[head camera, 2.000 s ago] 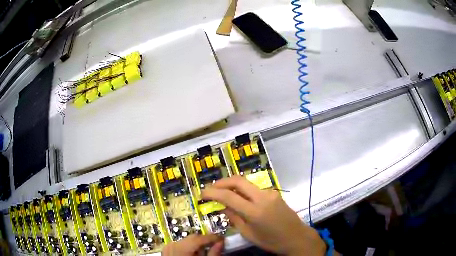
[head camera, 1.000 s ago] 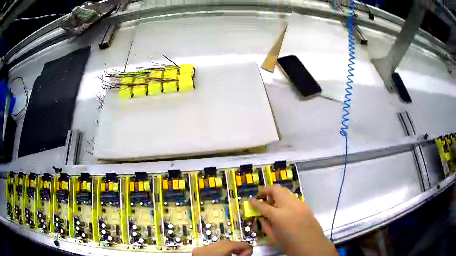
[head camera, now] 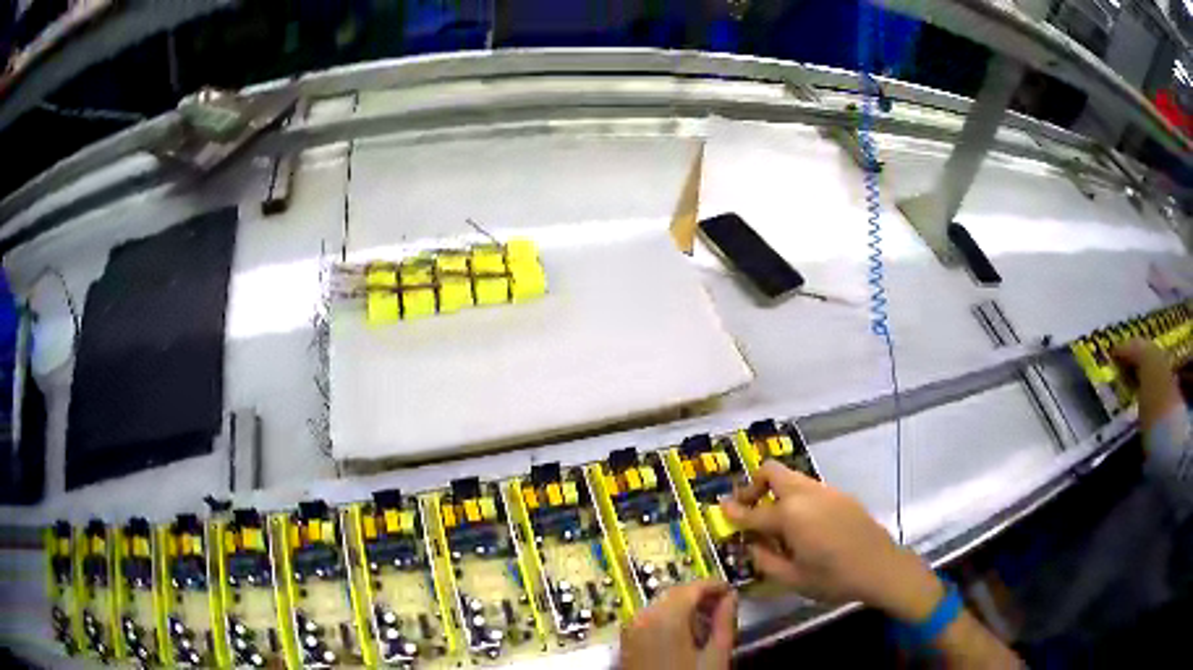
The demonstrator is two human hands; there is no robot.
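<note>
My right hand (head camera: 818, 530), with a blue wrist band (head camera: 932, 613), pinches a yellow taped block (head camera: 721, 521) over a power supply board near the right end of the row. My left hand (head camera: 678, 630) is at the near end of the boards, just left of my right hand, its thumb and finger close together; whether it holds a thin lead cannot be told. The power supply boards (head camera: 475, 576) stand side by side in the channel. More yellow blocks (head camera: 454, 291) with dark leads lie in two rows on the white pad (head camera: 550, 380).
A black phone (head camera: 751, 257) and brown cardboard (head camera: 687, 199) lie behind the pad. A blue coiled cord (head camera: 874, 216) hangs at the right. A black mat (head camera: 155, 343) lies left. Another person's hand (head camera: 1147, 373) touches boards at the far right.
The view has shifted, bringing more of the back rail into sight. Another person's hand has appeared at the far right. My right hand still pinches the yellow block over the boards.
</note>
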